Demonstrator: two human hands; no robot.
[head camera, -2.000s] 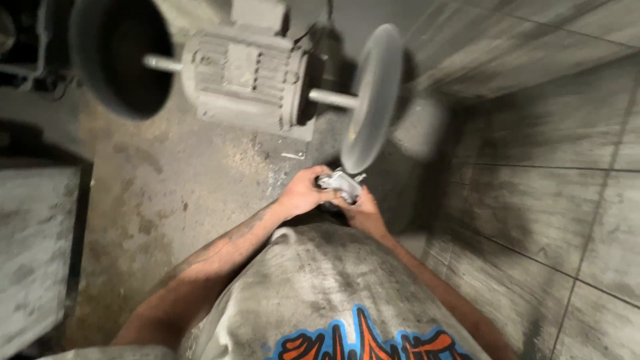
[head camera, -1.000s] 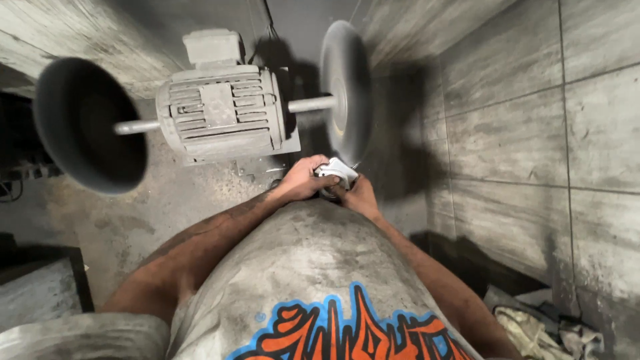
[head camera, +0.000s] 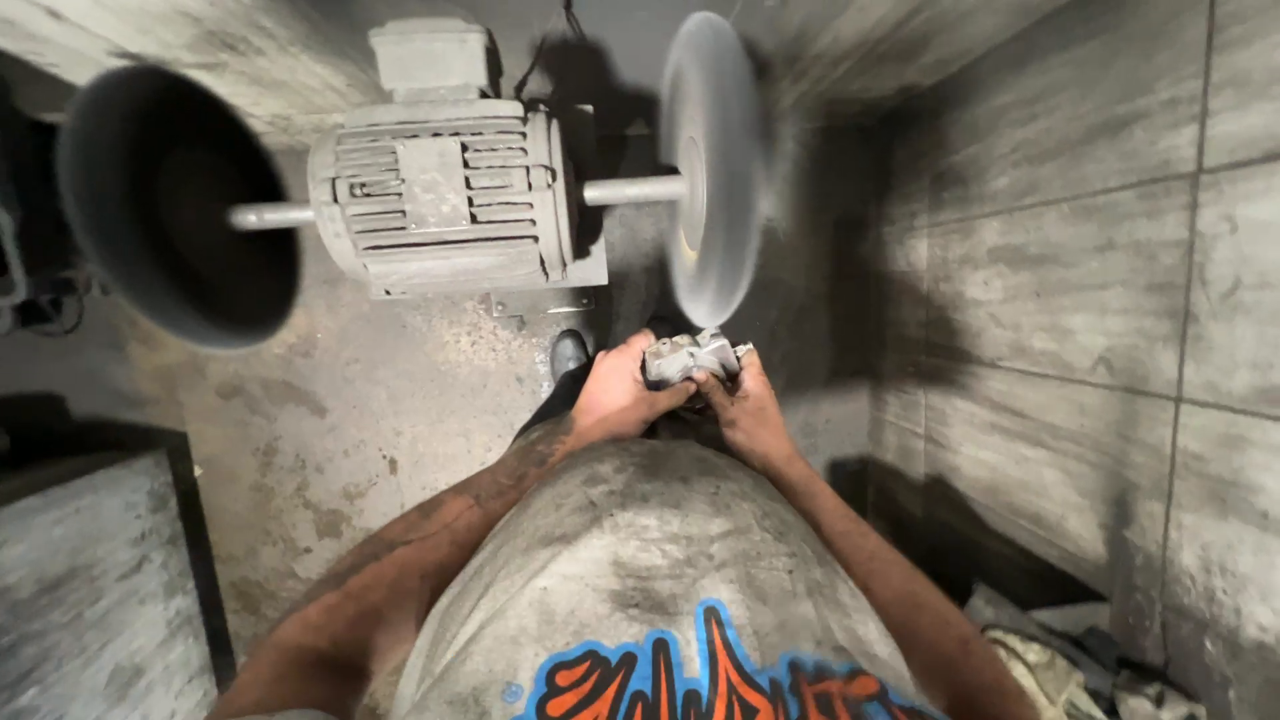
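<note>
Both hands hold a shiny cast metal part (head camera: 692, 360) in front of the belly, just below the rim of a blurred, spinning buffing wheel (head camera: 712, 170). My left hand (head camera: 625, 385) grips the part's left side, thumb along its lower edge. On its right side my right hand (head camera: 742, 405) closes round it, thumb in front. The part's top edge is at the wheel's lower rim; whether they touch I cannot tell. A steel shaft (head camera: 634, 190) joins the wheel to a dusty electric motor (head camera: 440, 195). The fingers behind the part are mostly hidden.
A second, dark wheel (head camera: 180, 205) sits on the motor's left shaft end. Tiled wall (head camera: 1060, 290) rises at the right, with crumpled cloths (head camera: 1040, 670) at its foot. A grey box-like surface (head camera: 100, 590) stands at the lower left. A shoe (head camera: 570, 355) shows on the stained floor.
The part has turned in my hands and shows a different face than in the earlier frames. Both hands remain on it below the wheel. The view has shifted somewhat.
</note>
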